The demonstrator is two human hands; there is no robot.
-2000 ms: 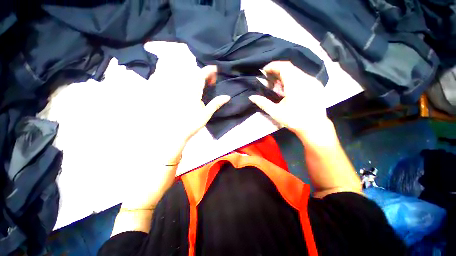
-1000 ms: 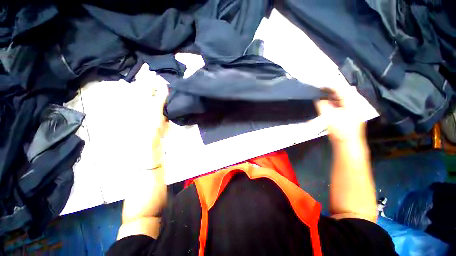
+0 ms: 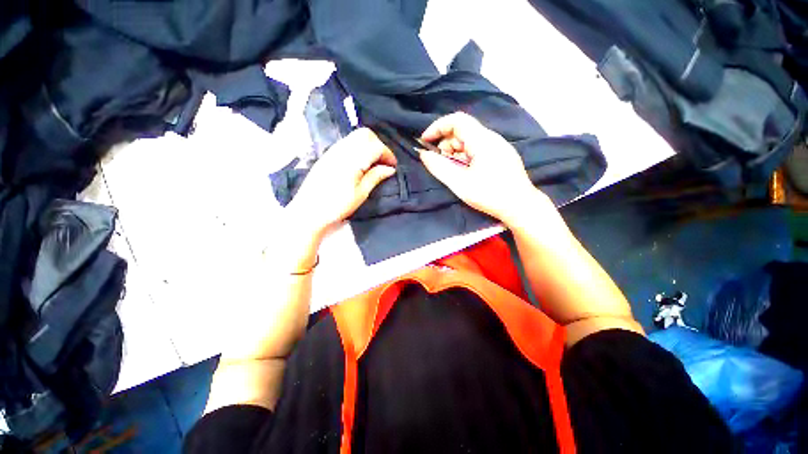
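Dark trousers [image 3: 425, 213] lie on the white table in front of me, with the waistband towards the apron. A belt loop [image 3: 403, 183] stands across the waistband between my hands. My left hand [image 3: 354, 173] pinches the cloth just left of the belt loop. My right hand [image 3: 470, 164] is right of it, fingers curled round a small thin dark tool, possibly snips, with its pointed tip at the fingertips near the cloth. Part of the tool is hidden in the hand.
Dark garments [image 3: 230, 35] are heaped along the far side, at the left and at the right of the white table [image 3: 195, 257]. The red-orange apron [image 3: 354, 328] touches the table's near edge. A blue plastic bag [image 3: 735, 372] lies at the lower right.
The trousers were folded up and swung over between my hands and now lie flat with the waistband and belt loop showing. Both hands have moved inward from the sides to the waistband.
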